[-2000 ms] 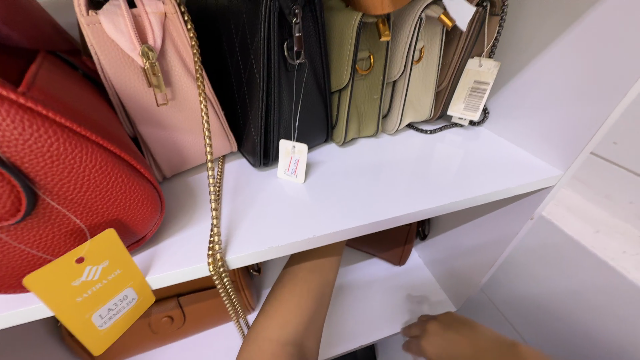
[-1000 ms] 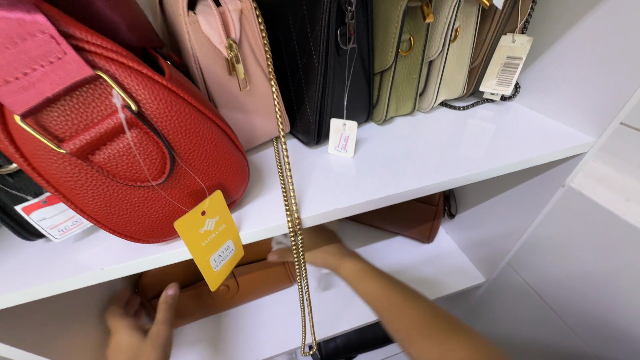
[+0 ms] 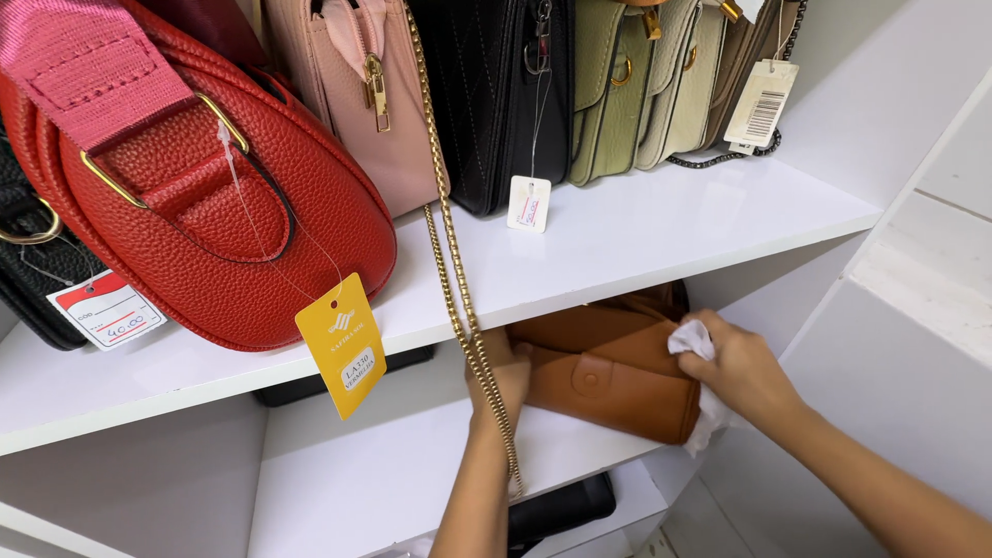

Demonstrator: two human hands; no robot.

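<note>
A tan leather handbag [image 3: 635, 387] with a round snap on its flap lies at the right of the lower shelf [image 3: 349, 457]. My left hand [image 3: 500, 372] is at its left end, partly behind a hanging gold chain strap [image 3: 457, 302]; its fingers are mostly hidden. In my right hand [image 3: 736, 364] is a crumpled white cloth or tissue [image 3: 691, 339], held against the bag's right end. More of the white material hangs below that hand. Behind the bag, another brown bag [image 3: 670, 298] shows in part under the upper shelf.
The upper shelf [image 3: 620, 232] holds a red handbag [image 3: 310, 201] with a yellow tag [image 3: 341, 349], then pink [image 3: 395, 163], black [image 3: 496, 116], green [image 3: 608, 116] and cream bags. A black item [image 3: 562, 508] lies lower down. A white side wall [image 3: 868, 372] stands at the right.
The tan handbag, at the left of the lower shelf a second ago, is now at its right. My left hand has moved right with it, and my right hand is now at its right end.
</note>
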